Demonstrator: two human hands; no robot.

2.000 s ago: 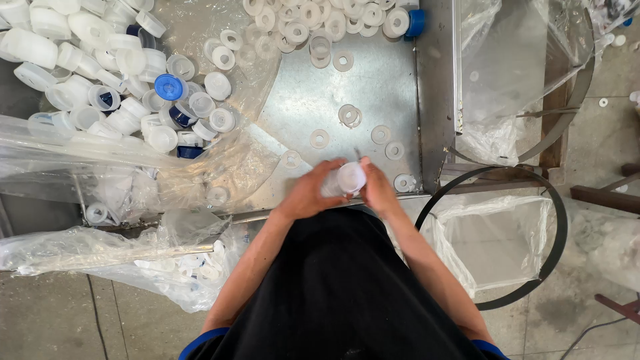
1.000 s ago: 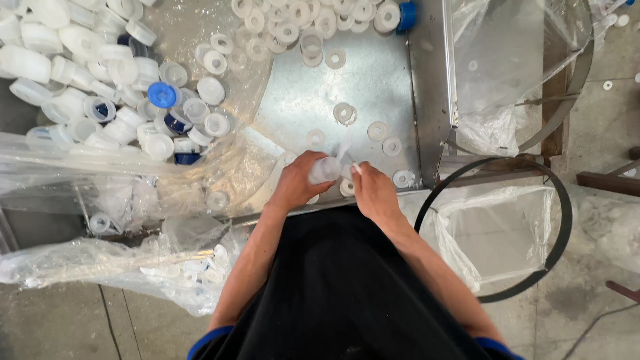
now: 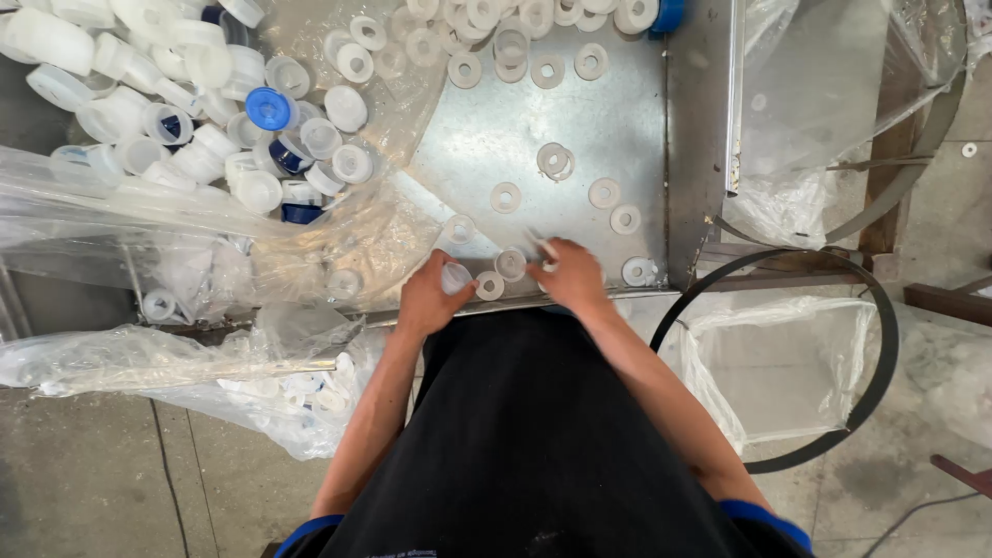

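Observation:
My left hand (image 3: 435,293) is at the near edge of a sheet-metal tray (image 3: 566,108), with a translucent plastic cap (image 3: 456,277) between its thumb and fingers. To its right my right hand (image 3: 572,273) is low over the tray; a thin blurred object (image 3: 535,239) sticks out from its fingers, its kind not clear. Between the hands lie a flat plastic ring (image 3: 489,285) and a round translucent piece (image 3: 511,264). More flat rings (image 3: 591,61) lie across the tray and crowd its far side. White and translucent caps (image 3: 198,155), a few of them blue, are piled at the left.
Clear plastic sheeting (image 3: 116,201) covers the tray's left part. A bag holding white pieces (image 3: 310,387) hangs below its front edge. The tray's metal side wall (image 3: 694,139) rises at the right. Beyond it stand a black hoop (image 3: 883,325) and a lined opening (image 3: 783,372).
My hands were close together around a translucent cap; they are now apart, the left farther left with a cap, the right farther right. A round translucent piece now shows between them.

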